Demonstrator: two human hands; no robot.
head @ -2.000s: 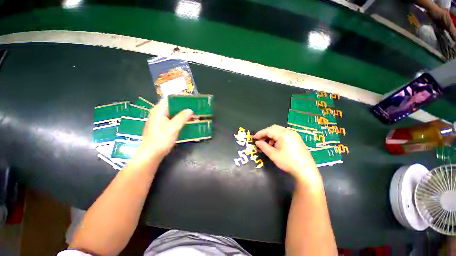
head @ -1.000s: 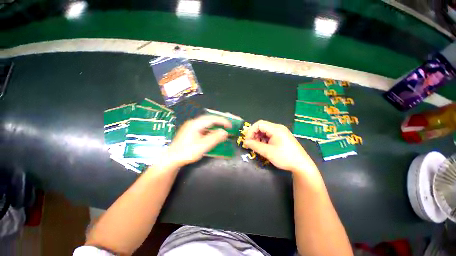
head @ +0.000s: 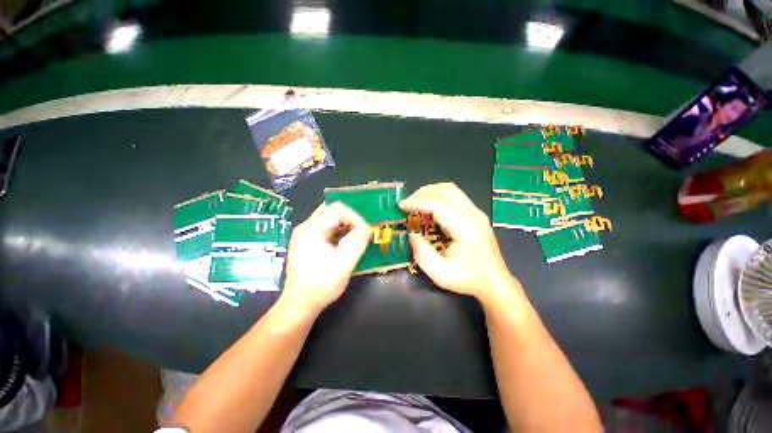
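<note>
A green circuit board panel (head: 365, 200) lies in front of me, its two sections partly under my hands. My left hand (head: 325, 252) is over its left part, thumb and finger pinched at an orange flex circuit (head: 383, 235) above the board's middle. My right hand (head: 453, 241) is at the board's right edge, fingertips together; orange-brown pieces show between and under its fingers, and whether it grips one is unclear. The loose flex pile is mostly hidden by this hand.
Bare green boards (head: 247, 229) overlap at left. Fitted boards (head: 521, 180) with orange hooks lie at right. A zip bag (head: 290, 152) lies near the belt's pale rail (head: 457, 106). A lit phone (head: 709, 117), red-orange bottle (head: 726, 188) and white fan (head: 730, 292) stand far right.
My left hand released its hold on the board's left side and moved right, over the board. The board moved right, then slightly back left. My right hand stayed near the flex pile.
</note>
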